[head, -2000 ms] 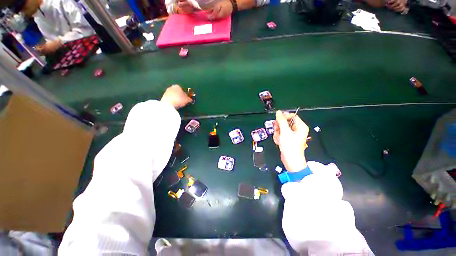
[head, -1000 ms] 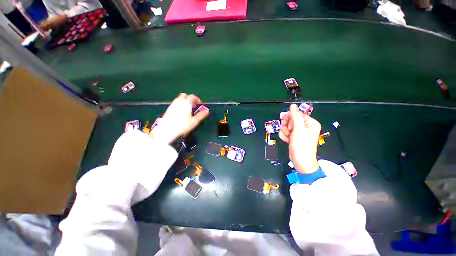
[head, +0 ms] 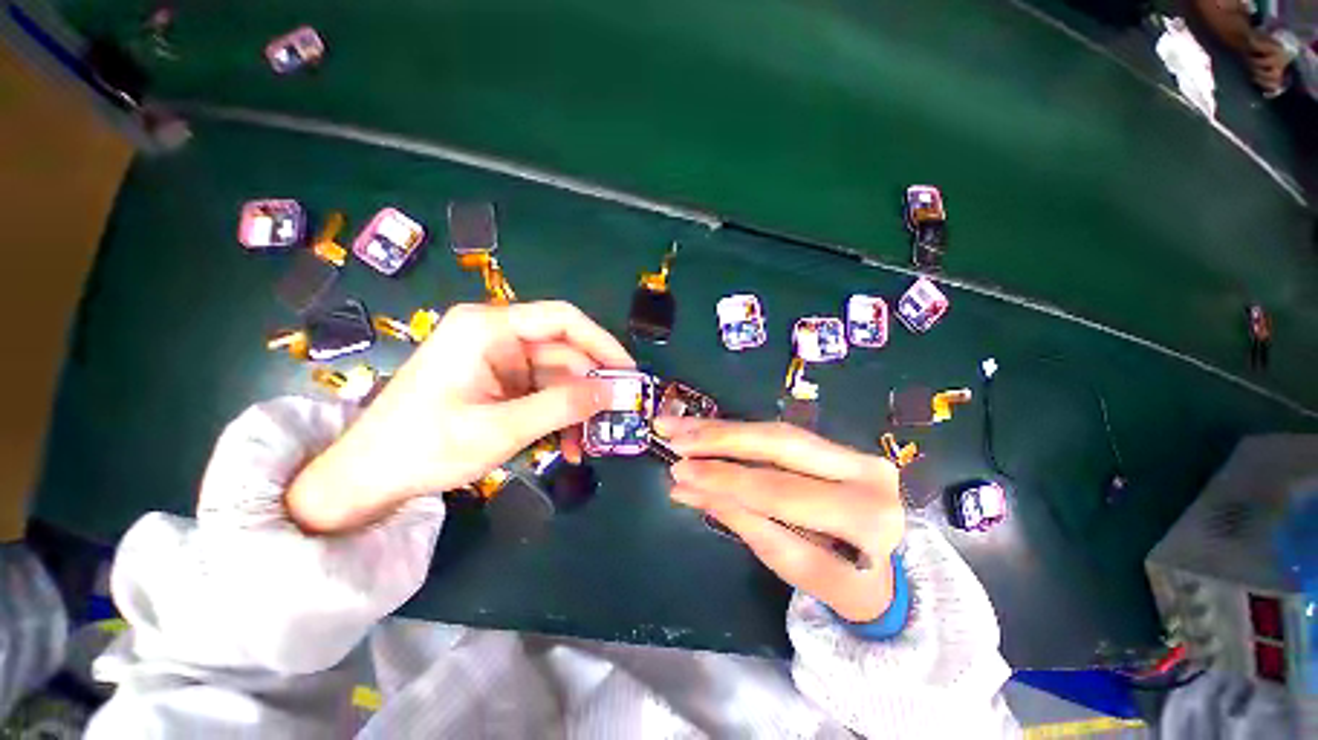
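Note:
My left hand (head: 470,405) pinches a pink-rimmed watch case (head: 619,414) by its left side, with its open inside and electronics facing me. My right hand (head: 795,499) is at the case's right edge, holding slim dark tweezers (head: 664,451), mostly hidden by the fingers, with the tip at the case's lower right. A dark, reddish-brown part (head: 688,403) shows just right of the case, partly behind my right fingers; I cannot tell if it is held or attached. A black display screen (head: 653,310) with an orange ribbon cable lies beyond the hands.
Several open cases lie on the mat, including one (head: 390,242) at left and one (head: 979,505) at right. Several screens (head: 473,229) lie around them. The conveyor (head: 651,109) carries a case with a screen (head: 925,224). A cardboard box (head: 58,246) and power supply (head: 1250,557) stand at the sides.
The view has moved closer and tilted. My hands, apart before, have come together in front of me. My left hand now holds a case, and my right hand has come to its edge.

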